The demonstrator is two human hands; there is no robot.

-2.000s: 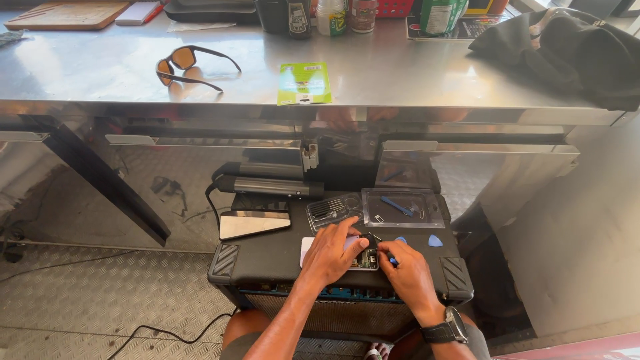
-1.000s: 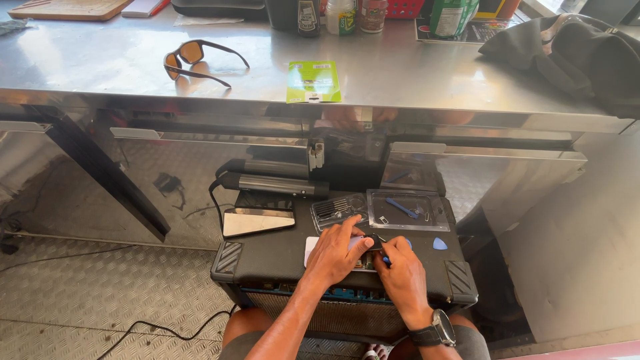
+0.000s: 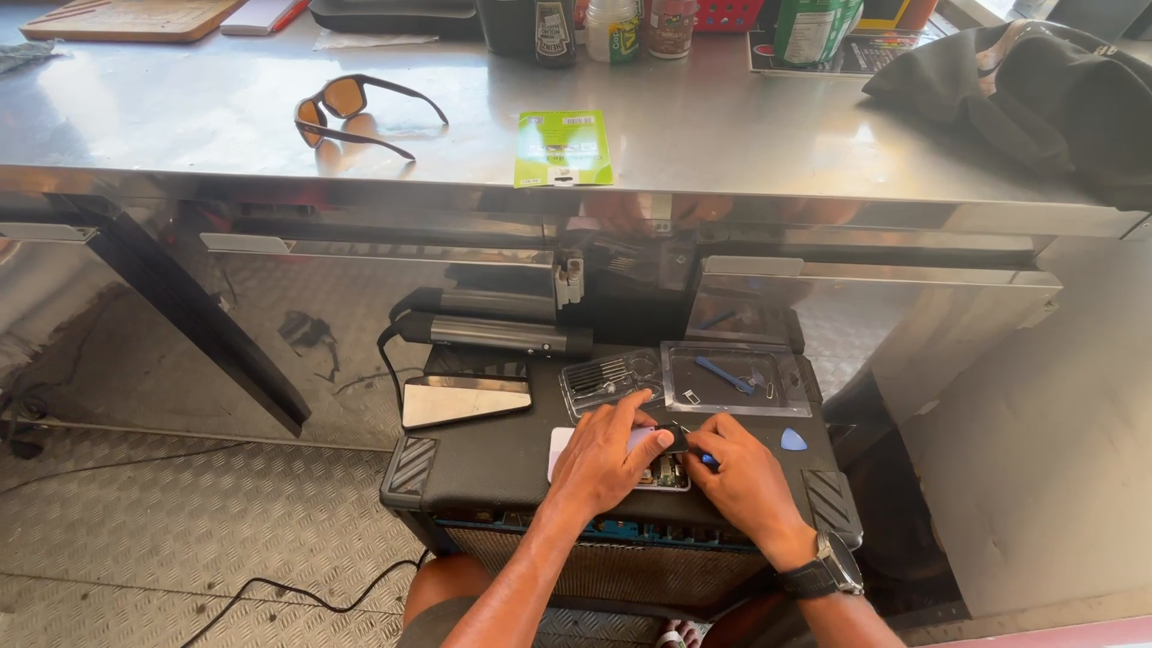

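An opened smartphone (image 3: 668,474) with its circuit board bare lies on the black top of an amplifier-like box (image 3: 486,468). My left hand (image 3: 607,450) rests over it, thumb and fingers at a small black part (image 3: 669,438). On the right side of the phone, my right hand (image 3: 733,468) pinches a small tool with a blue handle (image 3: 709,460); its tip is hard to see. Behind the hands are a clear case of screwdriver bits (image 3: 601,376) and a clear plastic tray (image 3: 792,405) holding a blue pry tool (image 3: 723,374). A blue triangular pick (image 3: 793,439) lies to the right.
Another phone (image 3: 466,401) and a corded hair-straightener-like device (image 3: 495,335) lie at the box's left rear. Beyond stands a steel counter (image 3: 720,135) with sunglasses (image 3: 345,99), a green card package (image 3: 563,148), bottles and a dark cloth (image 3: 1044,99). A black cord (image 3: 306,589) crosses the floor.
Both hands stay at the phone, with only small shifts of the fingers.
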